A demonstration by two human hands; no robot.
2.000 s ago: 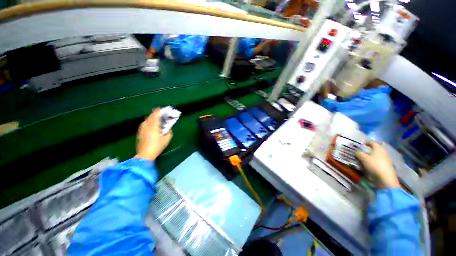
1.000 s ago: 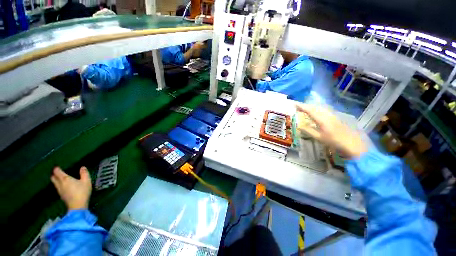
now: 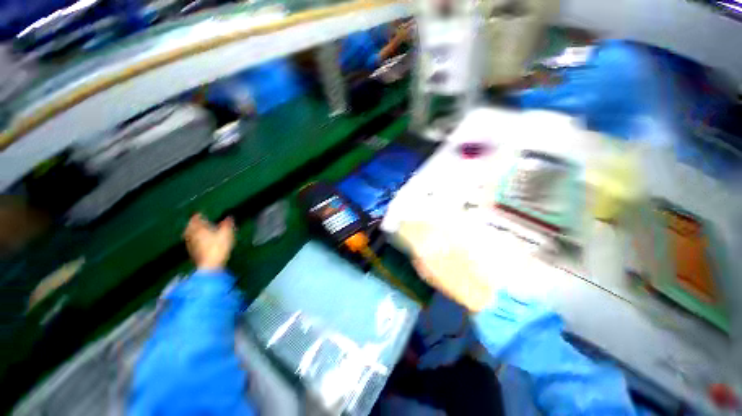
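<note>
My left hand [image 3: 209, 242] is over the green mat with fingers apart, holding nothing. A blurred grey slotted piece [image 3: 270, 223] lies on the mat to its right. My right hand [image 3: 451, 264] is strongly blurred at the front left edge of the white machine table [image 3: 488, 231]; its fingers and anything in them cannot be made out. A grey phone housing [image 3: 541, 183] sits in the left fixture. The right fixture [image 3: 691, 256] shows its orange-brown block with no housing visible.
A pale blue sheet [image 3: 338, 313] lies in front of me, with trays [image 3: 106, 366] at lower left. The teach pendant [image 3: 332, 215] and blue-faced rectangles [image 3: 378, 183] stand beside the machine. A yellow cloth or sponge [image 3: 614, 179] is between the fixtures. A person's blue sleeve [image 3: 610, 89] is behind.
The whitish piece has left my left hand, which is now empty. My right hand has moved from the fixture to the table's front left edge. The view has turned, bringing the right fixture into sight.
</note>
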